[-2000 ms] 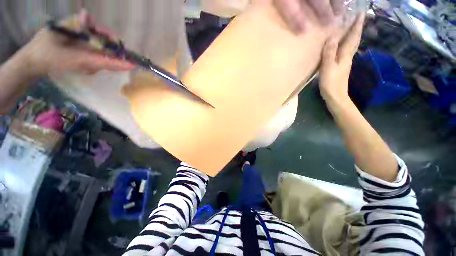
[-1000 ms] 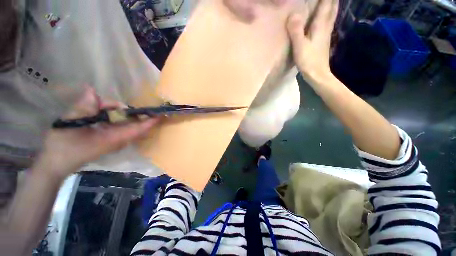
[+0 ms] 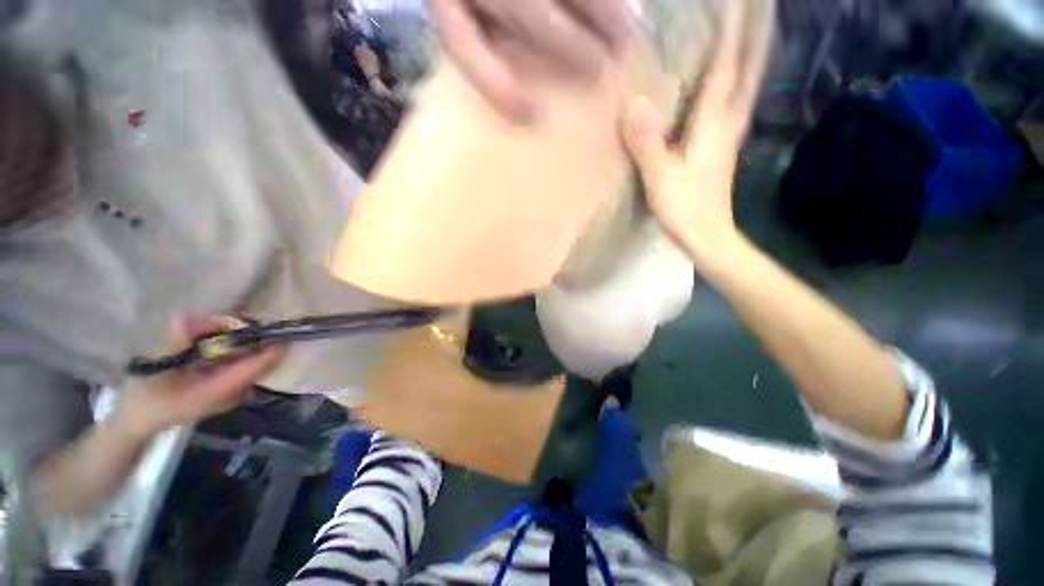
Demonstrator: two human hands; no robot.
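The upper tan card piece (image 3: 469, 200) is in the air at the centre, gripped at its top by another person's hand (image 3: 538, 46). A separate lower card piece (image 3: 481, 406) hangs below a gap. My right hand (image 3: 698, 160) is at the upper piece's right edge, thumb against it and fingers extended, beside blurred clear film. My left hand is hidden behind the lower piece; only its striped sleeve shows. The other person's second hand (image 3: 212, 372) holds black-handled shears (image 3: 321, 329), blades nearly closed, tips by the gap.
The other person's pale grey clothing (image 3: 195, 149) fills the left. A white rounded form (image 3: 613, 321) is below the upper card. Khaki cloth (image 3: 733, 515) lies at lower right. A black object (image 3: 859, 177) and blue bin (image 3: 950, 143) stand at right on the green floor.
The card has gone from one sheet with a cut across it to two separate pieces, the lower one lower down. The shears have moved down and left. My right hand has shifted slightly left.
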